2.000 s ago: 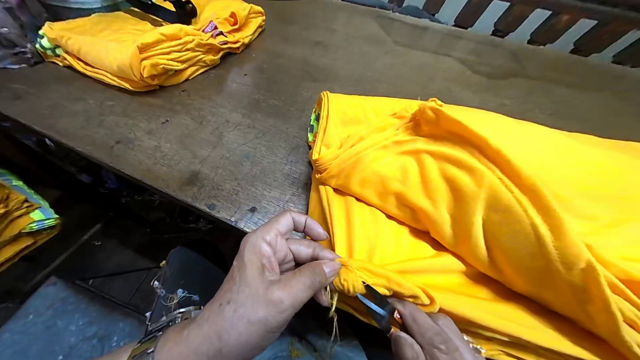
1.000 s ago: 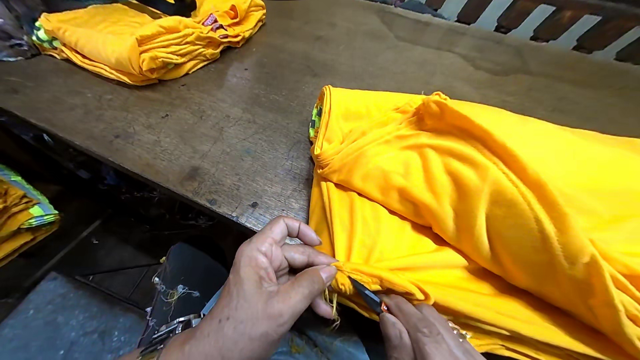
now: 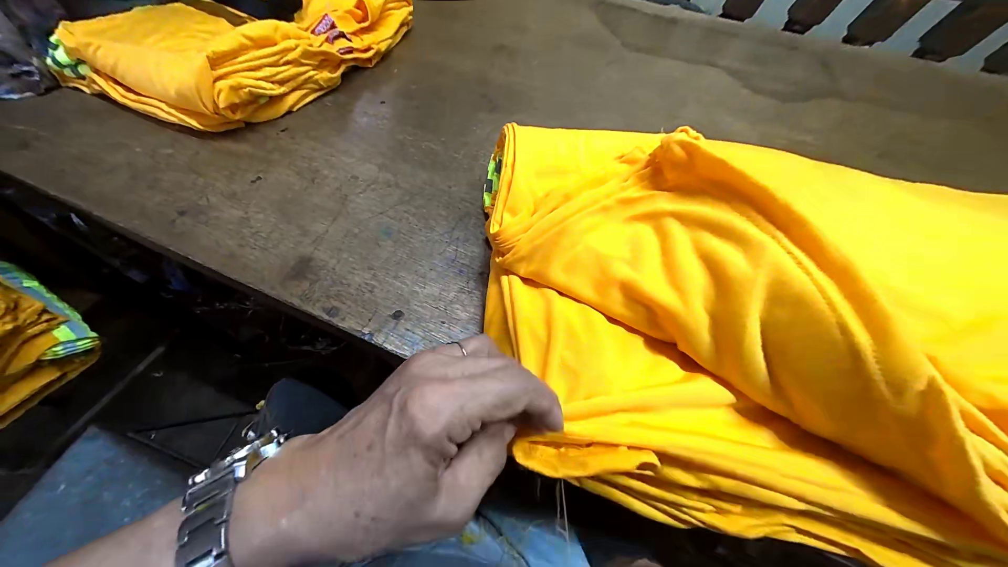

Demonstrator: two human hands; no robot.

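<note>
A pile of yellow knit fabric garments lies over the near edge of the wooden table, at the centre and right. My left hand, with a metal watch at its wrist and a ring, pinches the lower left edge of the yellow fabric between thumb and fingers. Fine loose threads hang below that edge. Only a sliver of skin shows at the bottom edge, perhaps part of my right hand; what it holds is hidden. The small dark-bladed cutting tool is out of sight.
Another folded yellow garment pile rests on the wooden table at the back left. Yellow cloth with a green and grey band is at the far left, below table height. Slatted wood borders the far right.
My right hand and the cutting tool have left the fabric edge, moving down out of view. My left hand has turned over, its back now up, still at the fabric edge.
</note>
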